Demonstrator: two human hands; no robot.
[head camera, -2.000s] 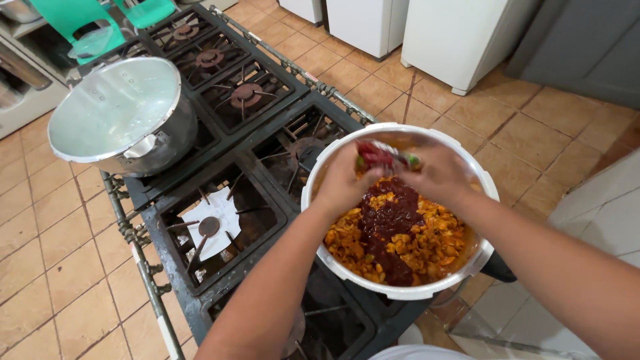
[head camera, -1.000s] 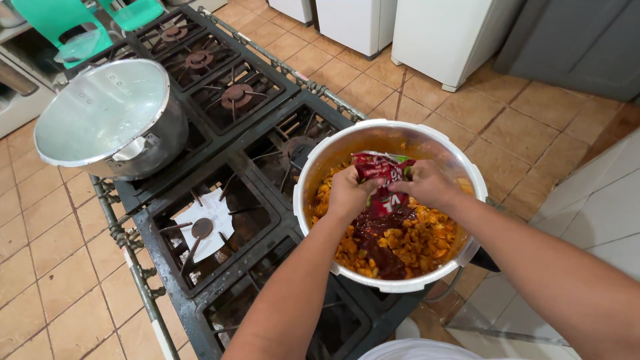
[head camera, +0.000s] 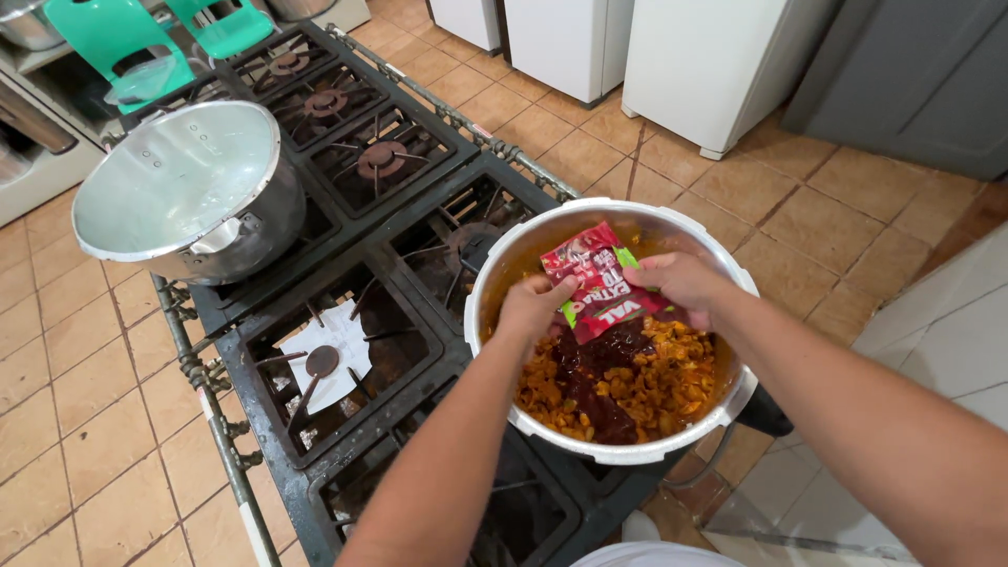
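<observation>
A red and green foil pouch of tomato extract is stretched between my two hands over a large metal pressure cooker pot. My left hand pinches its left edge, and my right hand grips the right edge. Under the pouch, dark red sauce lies across the middle of chopped orange-coloured food. The pot stands without a lid on the near right part of the stove, its dark handle toward the lower right.
A wide aluminium pot stands on the black gas stove at the left. White paper lies around one burner. A pipe rail edges the stove. Green chairs and white appliances are beyond.
The pouch was bunched up between my hands; now it is spread flatter, with its printed side showing. Both hands remain above the pot.
</observation>
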